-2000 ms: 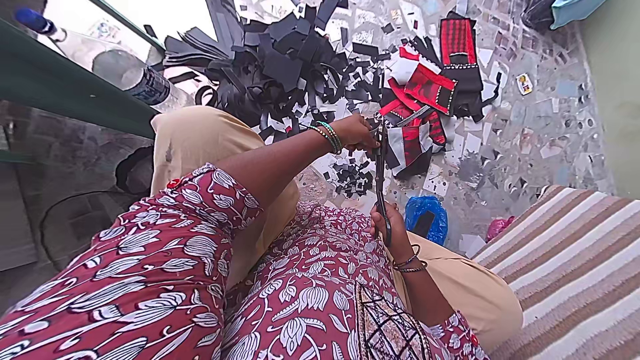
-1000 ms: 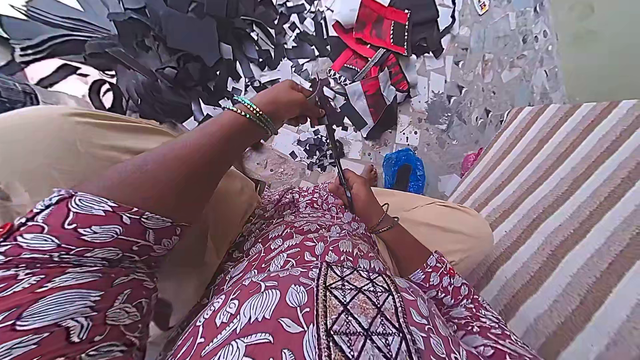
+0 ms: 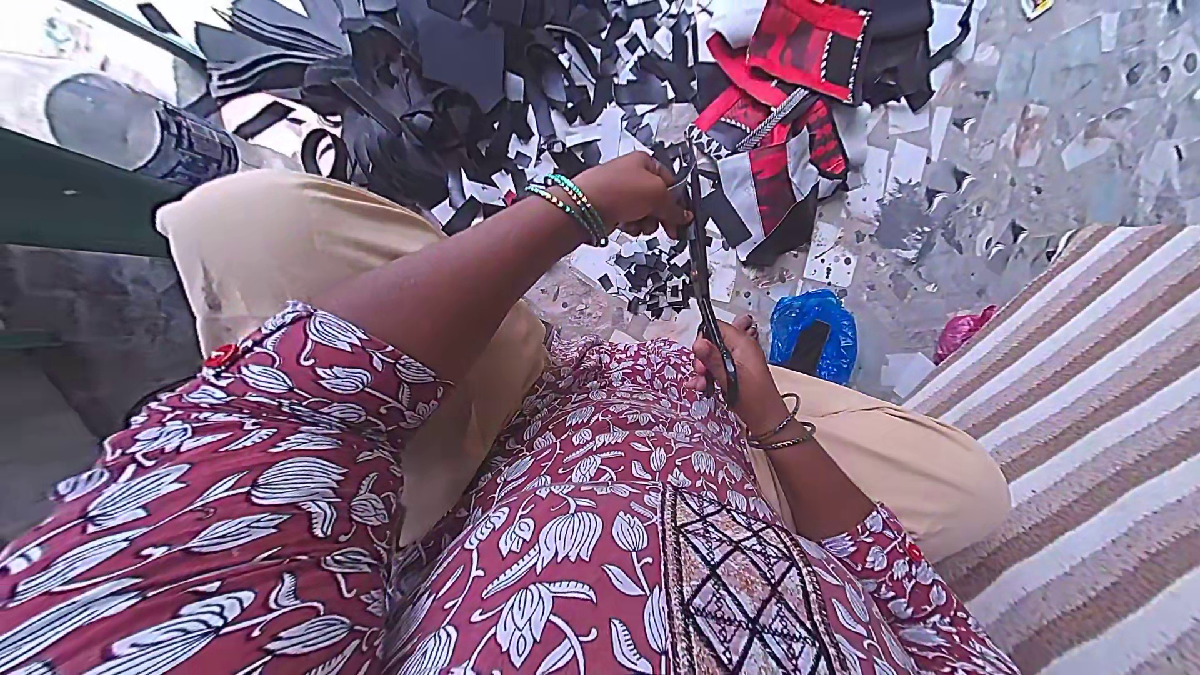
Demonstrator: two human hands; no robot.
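A long, narrow black item (image 3: 701, 272) runs between my hands; whether it is a strip or a pair of shears, I cannot tell. My left hand (image 3: 642, 194), with green bangles at the wrist, is closed at its upper end, where small dark and pale parts show between the fingers. The lower end lies in my right hand (image 3: 741, 370), its curved tip against the palm. Small cut black and white pieces (image 3: 652, 272) lie on the floor below my left hand. Just beyond the hands are red and black patterned fabric pieces (image 3: 811, 47) with white stitched edges.
Black sheets and strips (image 3: 459, 61) are heaped at the upper left. A clear cylindrical container (image 3: 141, 131) lies left of my knee. A blue plastic bag (image 3: 814, 328) with a dark item sits by my right leg. On the right are a striped rug (image 3: 1087, 375) and a pink item (image 3: 964, 330).
Both hands stay at the two ends of the long black item. The view has shifted, and the clear container shows more fully than one second ago.
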